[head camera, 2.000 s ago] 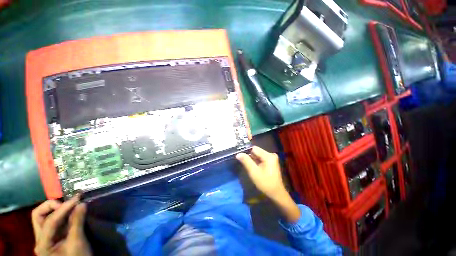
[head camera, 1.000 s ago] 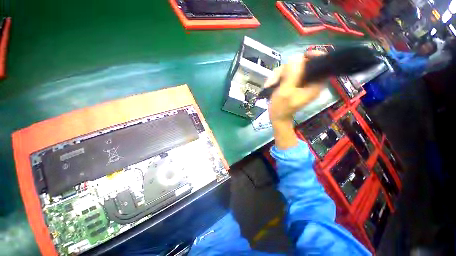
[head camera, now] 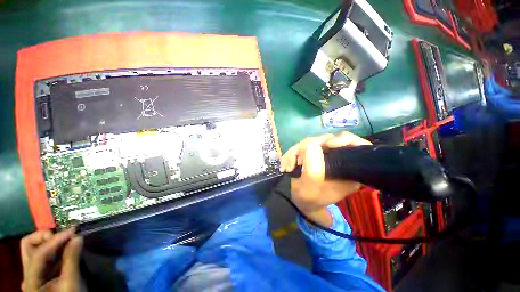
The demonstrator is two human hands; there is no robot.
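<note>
An open laptop base point(head camera: 154, 142) lies on an orange-red foam pad point(head camera: 142, 51), with its battery point(head camera: 154, 105), green mainboard point(head camera: 94, 182) and heat pipe point(head camera: 162, 185) showing. Its dark display lid point(head camera: 188, 214) hangs over the bench edge. My right hand point(head camera: 319, 171) is closed around a black electric screwdriver point(head camera: 382, 168), held about level, its front end at the laptop's near right corner. The bit and any screw are hidden by my fingers. My left hand point(head camera: 51, 262) has its fingertips at the laptop's near left corner; whether it pinches a small part cannot be told.
A silver-grey screw feeder point(head camera: 348, 54) stands on the green bench point(head camera: 279, 23) right of the laptop, with a small pale piece point(head camera: 342, 117) beside it. Red trays point(head camera: 393, 251) with loads are stacked at the lower right. Part of another person's blue sleeve point(head camera: 502, 94) shows at the right edge.
The screwdriver, lying beside the laptop two seconds ago, was raised at the feeder one second ago. My right hand has brought it back left to the laptop's near right corner. My left hand shows again.
</note>
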